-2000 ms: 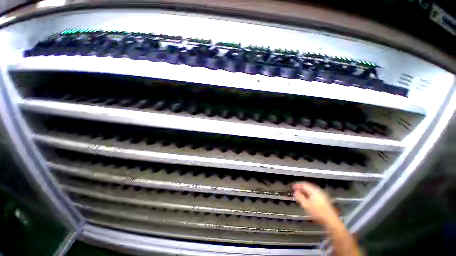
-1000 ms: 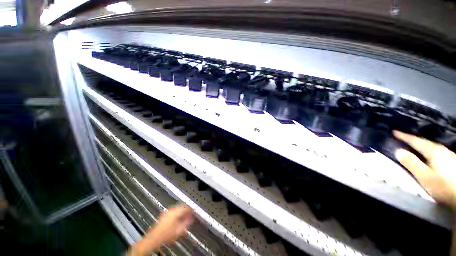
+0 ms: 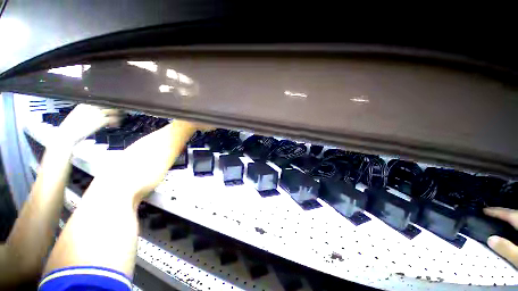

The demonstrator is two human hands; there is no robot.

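Note:
Black power adapters (image 3: 265, 177) stand in a row on the white perforated shelf (image 3: 272, 227). At the right edge, my right hand (image 3: 505, 233), partly cut off, has finger and thumb on either side of a black adapter (image 3: 480, 225). An arm with a blue sleeve rises from the bottom left, probably my left; my left hand (image 3: 164, 150) reaches over the row. Its fingertips go behind the brown overhang, so its hold is hidden. A blurred bare arm and hand further left seem to be another person's.
Black cables (image 3: 369, 170) lie coiled behind the adapters. The brown overhang (image 3: 341, 108) crosses above the shelf and hides its back. A lower shelf (image 3: 170, 261) holds more dark blocks. The pale cabinet frame (image 3: 12, 142) stands at the left.
The view has moved in close to the top shelf. My left hand has risen from the lower shelves to this row. The other arm has come in at the far left.

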